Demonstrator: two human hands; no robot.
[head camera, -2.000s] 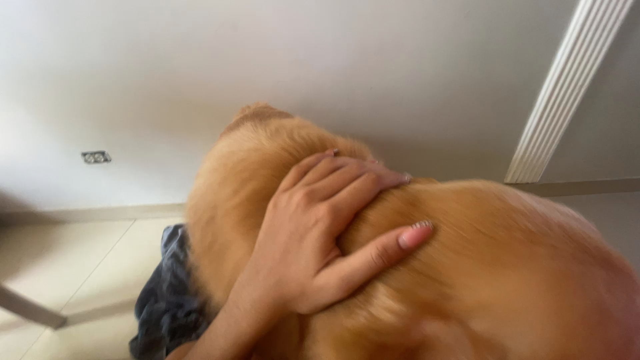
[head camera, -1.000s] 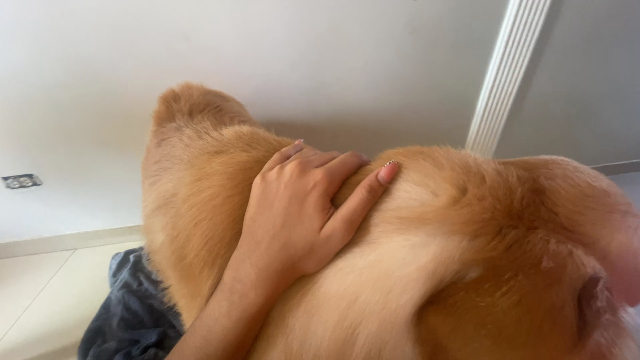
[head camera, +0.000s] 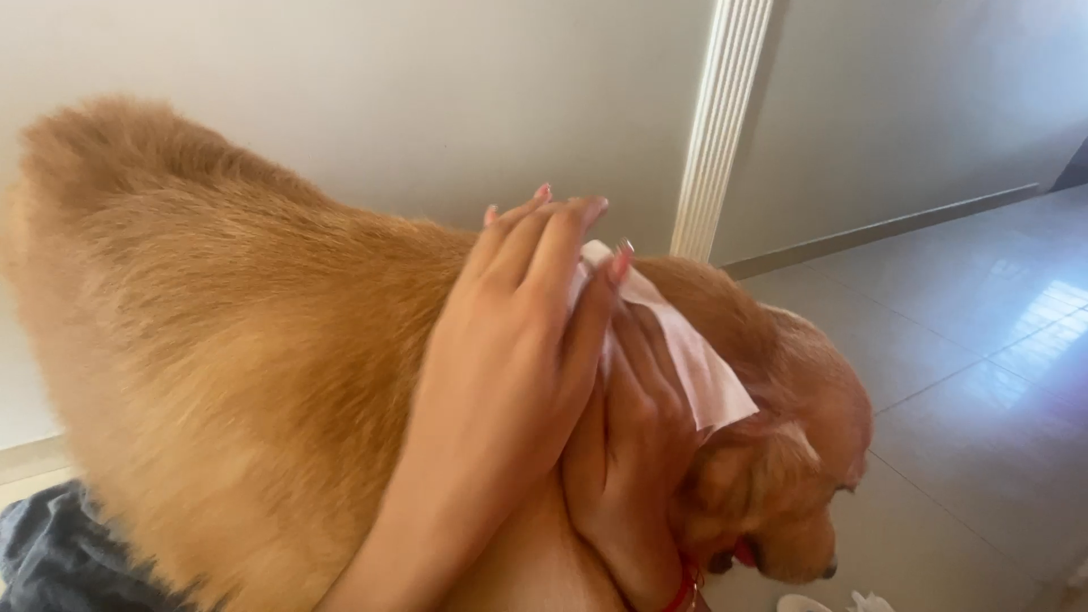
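Note:
A golden-furred dog (head camera: 255, 340) stands with its head at the right, its mouth a little way open. My left hand (head camera: 510, 331) lies on the dog's upper back, fingers extended, its thumb over a thin white wipe (head camera: 705, 374). Beside it and partly beneath it, my right hand (head camera: 642, 425), with a red string bracelet at the wrist, presses on the neck with the wipe at its fingers. Part of the wipe spreads toward the dog's ear. Some of the right hand's fingers are hidden by the left hand and the wipe.
Behind the dog runs a pale wall (head camera: 382, 102) with a white fluted trim strip (head camera: 722, 127). A dark grey cloth (head camera: 68, 552) lies on the floor at lower left. Small white items (head camera: 803, 603) sit at the bottom edge on the tiled floor (head camera: 952, 442).
The view has swung right, bringing the dog's head into sight. My right hand and the white wipe now show beside my left hand, which was alone on the dog's back before.

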